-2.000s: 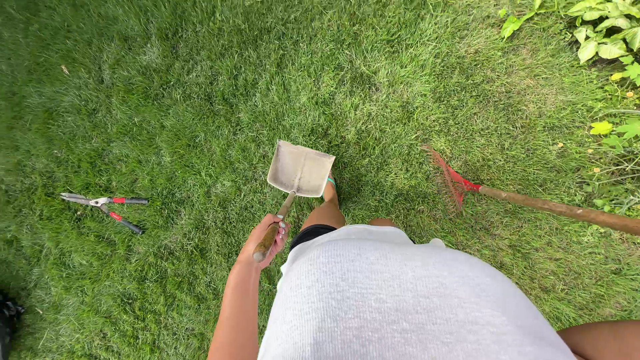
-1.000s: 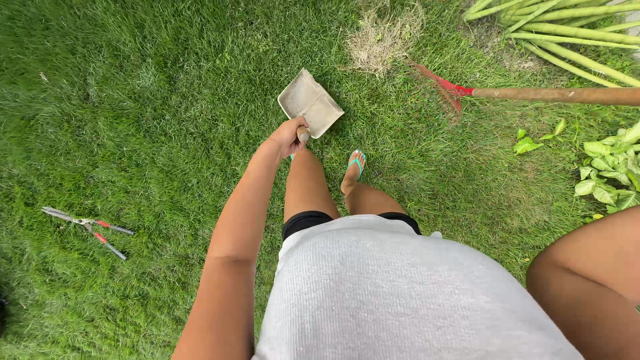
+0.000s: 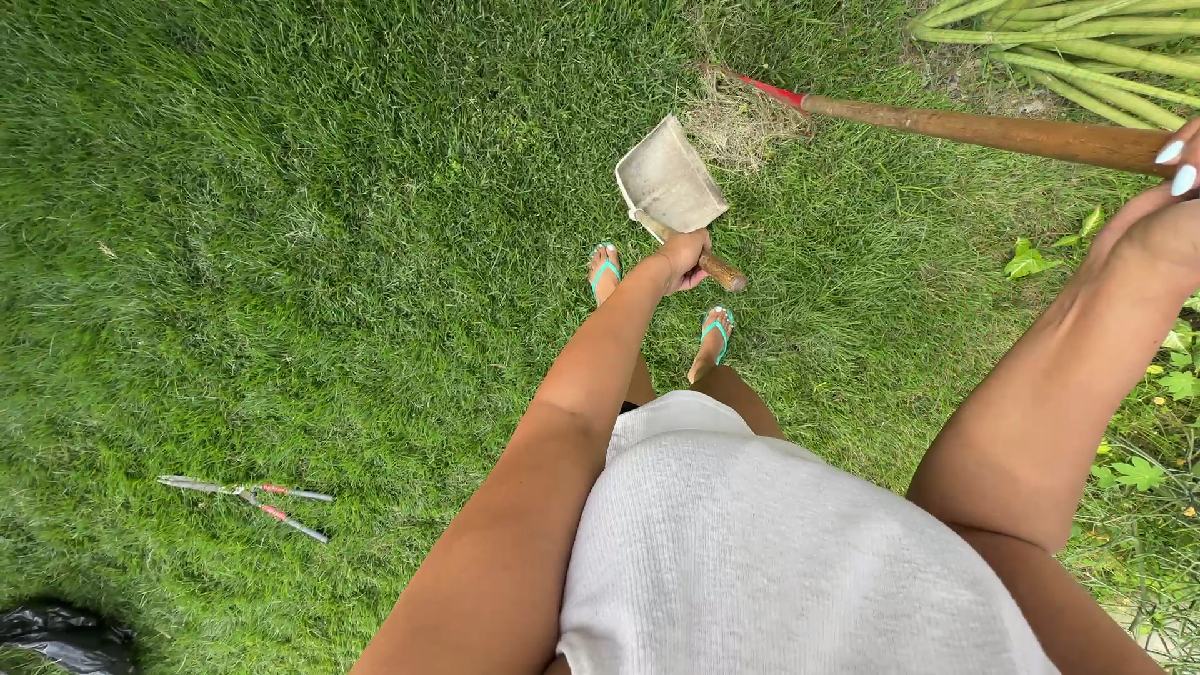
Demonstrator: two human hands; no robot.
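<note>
My left hand (image 3: 686, 262) is closed around the wooden handle of a pale dustpan (image 3: 670, 178). The pan's open edge faces a small pile of dry grass clippings (image 3: 741, 122). At the right edge of the view my right hand (image 3: 1183, 173) grips the wooden shaft of a red rake (image 3: 984, 129); only part of that hand shows. The rake's red head lies at the clippings, its tines partly hidden among them.
Hedge shears (image 3: 246, 492) with red and grey handles lie on the lawn at left. A black plastic bag (image 3: 66, 637) sits at the lower left corner. Thick green stalks (image 3: 1097, 42) and leafy plants (image 3: 1139, 473) border the right side. My feet in turquoise flip-flops (image 3: 716, 330) stand below the dustpan.
The rake head has moved from the grass beside the clippings onto them. My right hand has come into view on the shaft. The dustpan is now next to the pile, and the view has shifted.
</note>
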